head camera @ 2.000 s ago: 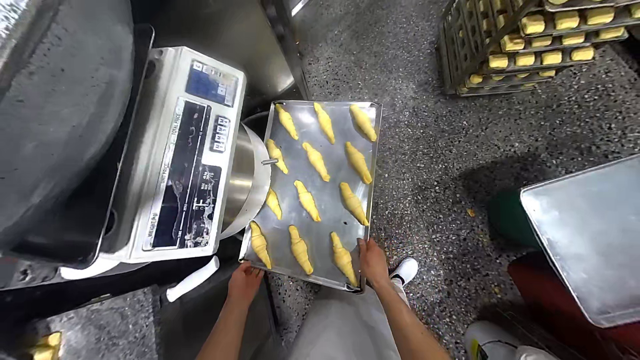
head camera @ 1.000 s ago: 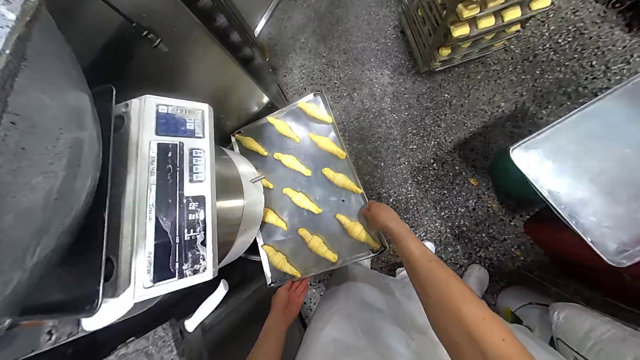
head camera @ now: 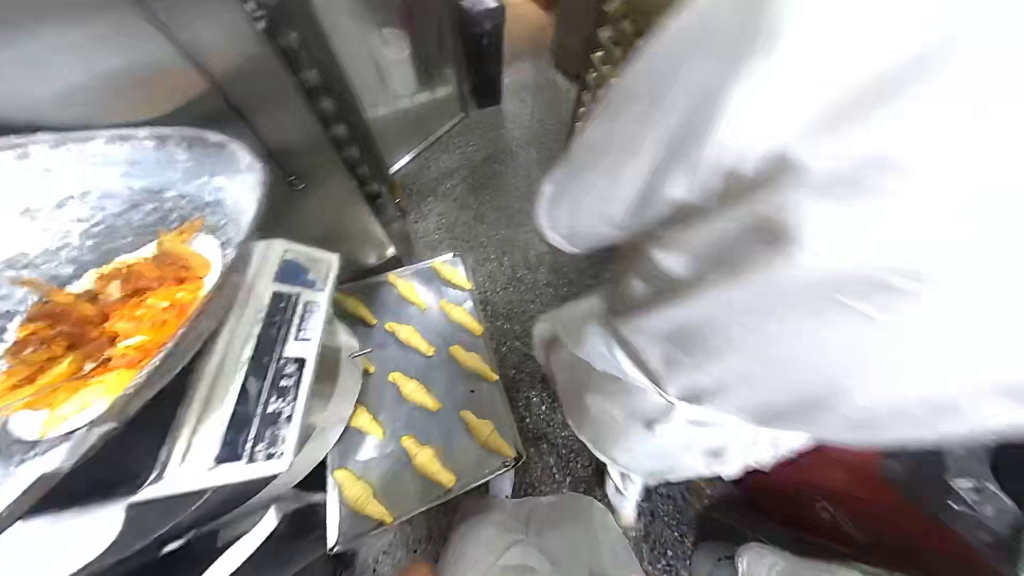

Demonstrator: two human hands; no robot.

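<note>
A metal baking tray [head camera: 448, 384] lies left of centre, tilted in view, with several rolled, crescent-type dough pieces [head camera: 414, 391] in rows. Its left side is partly hidden by a digital scale [head camera: 264, 376] and a round metal container [head camera: 340, 392]. Neither of my hands shows on the visible tray edges. A small blurred patch of skin, perhaps my left hand [head camera: 419, 569], shows at the bottom edge below the tray; its fingers cannot be made out. My right hand is out of view.
A person in white clothing [head camera: 800, 200] fills much of the right side, very close and blurred. A large metal bowl [head camera: 228, 192] with orange and yellow contents [head camera: 120, 320] is at the left. Metal cabinets [head camera: 320, 192] stand behind the scale. Something red [head camera: 848, 512] lies low at the right.
Both hands, earlier at the tray's near edge, no longer show there. A person in white has come in at the right, covering the other tray's place. The view has shifted, bringing in the bowl's contents.
</note>
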